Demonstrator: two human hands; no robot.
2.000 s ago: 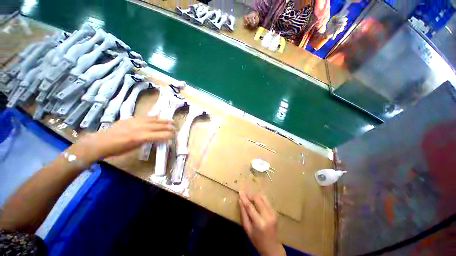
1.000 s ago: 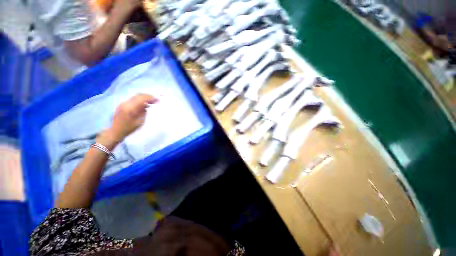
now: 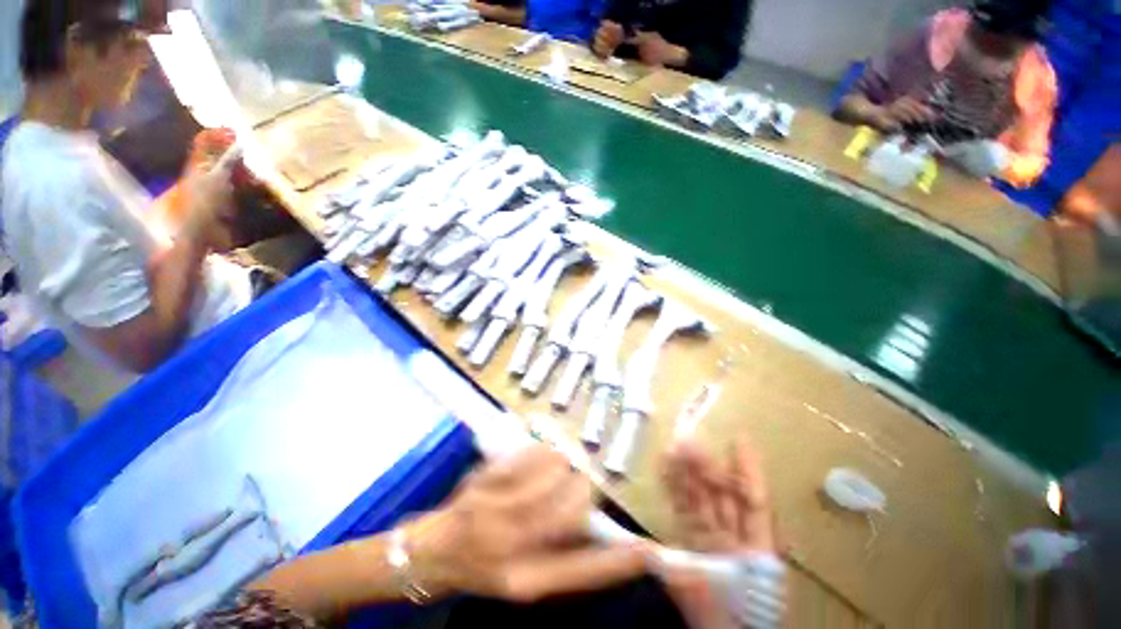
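My left hand point(image 3: 529, 522), with a bracelet, is closed around a pale grey limb part point(image 3: 719, 565) in front of me at the bench edge. The limb's far end points right and crosses in front of my right palm; it is blurred. My right hand point(image 3: 725, 492) is blurred, its fingers extended, beside the limb. Many grey limbs point(image 3: 492, 221) are heaped on the bench, and several lie in a row, the nearest one point(image 3: 639, 381) with its square end towards me.
A blue crate point(image 3: 369, 320) with white lining stands at left, a few limbs point(image 3: 197, 553) inside. A white dish point(image 3: 852, 490) and white bottle point(image 3: 1042, 553) are at right. A green conveyor point(image 3: 738, 215) runs behind. A person point(image 3: 111, 234) sits at left; others sit across the belt.
The view swung left to the crate, then partly back. My left hand moved from the crate to the bench edge and now holds a limb. My right hand is back in view beside it.
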